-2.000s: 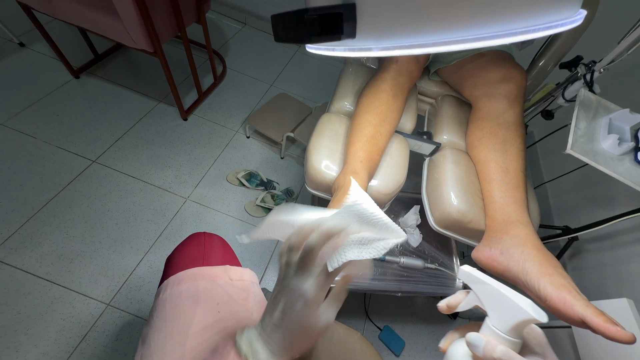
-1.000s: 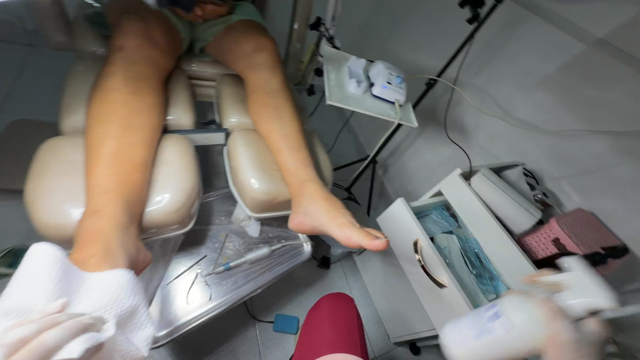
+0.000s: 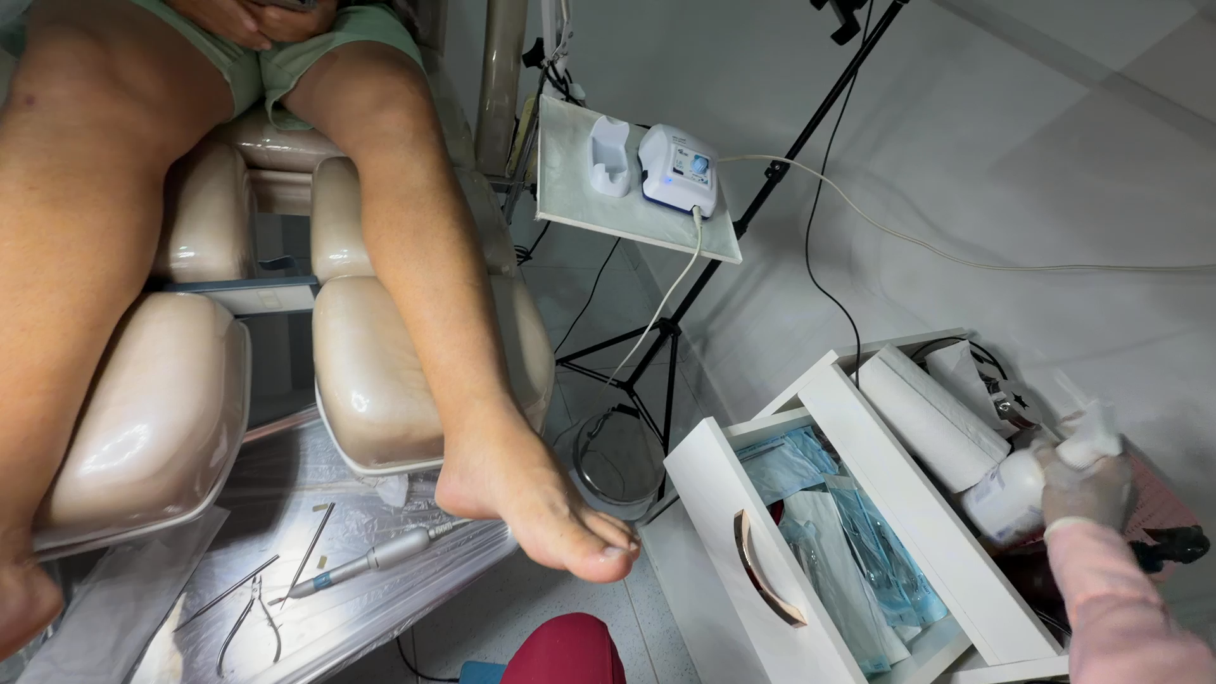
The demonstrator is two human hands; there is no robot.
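My right hand (image 3: 1088, 484), in a pale glove and pink sleeve, grips a white spray bottle (image 3: 1007, 499) over the top of the white cabinet at the right, beside a white paper roll (image 3: 931, 418). My left hand is out of view. A seated person's bare foot (image 3: 537, 494) extends past a beige padded leg rest (image 3: 380, 380). Below, on a film-covered tray (image 3: 361, 608), lie a handpiece (image 3: 380, 560), nippers (image 3: 252, 617) and two thin metal tools (image 3: 309, 556).
An open drawer (image 3: 736, 570) holds blue pouches (image 3: 883, 541). A black tripod (image 3: 665, 328) stands behind, near a small shelf (image 3: 617, 223) bearing a white control unit (image 3: 679, 171) with a cord. My knee (image 3: 565, 655) is at the bottom edge.
The view has swung right. My right hand has carried the spray bottle to the cabinet top. My left hand, earlier with a white towel at the other foot, has left the view.
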